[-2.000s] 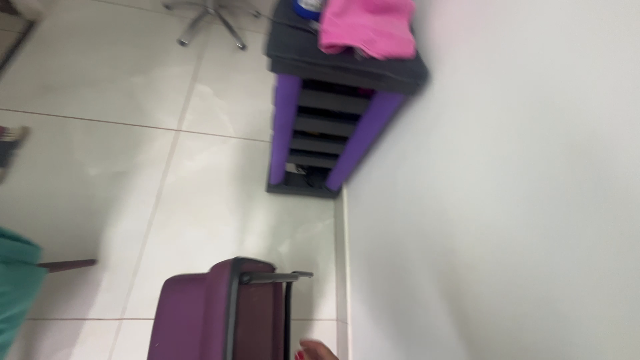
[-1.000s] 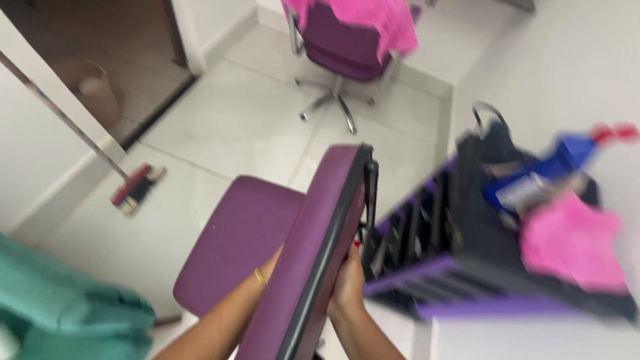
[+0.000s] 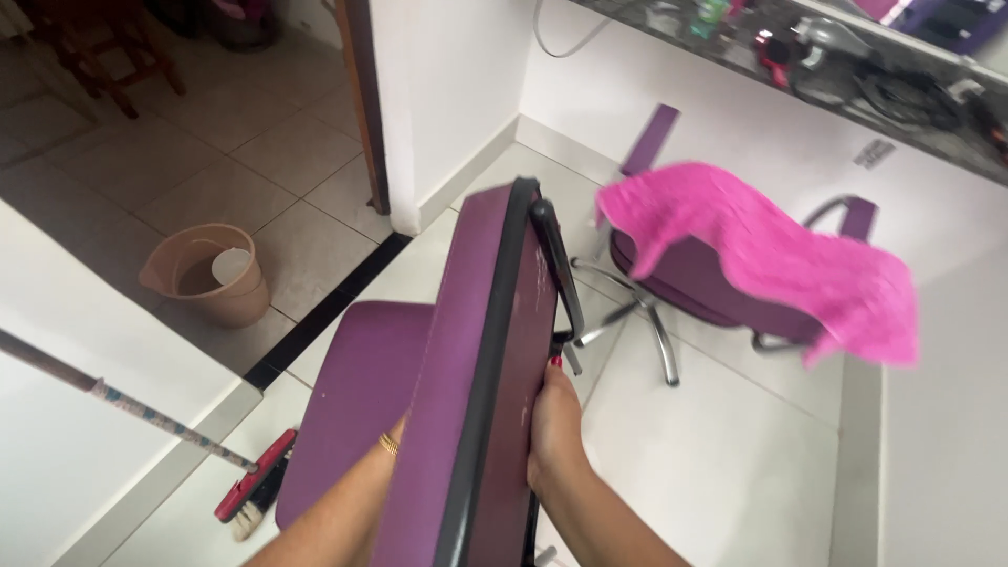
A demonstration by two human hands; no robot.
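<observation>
A purple upholstered chair point(image 3: 465, 354) with black edging fills the middle of the head view, its backrest seen nearly edge-on and its seat to the left. My right hand point(image 3: 557, 425), with red nail polish, grips the rear of the backrest just below a black bracket point(image 3: 559, 268). My left forearm, with a gold bracelet point(image 3: 389, 443), reaches in between seat and backrest; the left hand point(image 3: 400, 429) is mostly hidden behind the backrest, so its grip does not show.
A purple swivel chair point(image 3: 693, 276) draped with a pink towel point(image 3: 756, 244) stands ahead, below a granite counter point(image 3: 756, 71) holding a hair dryer. At left are a broom point(image 3: 256, 480), a doorway and a pinkish bucket point(image 3: 236, 291). A white wall runs along the right.
The view has swung a lot. Two seconds ago the chair stood low in view with one hand near it; now both arms are at its backrest. The purple-and-black cart has left the view.
</observation>
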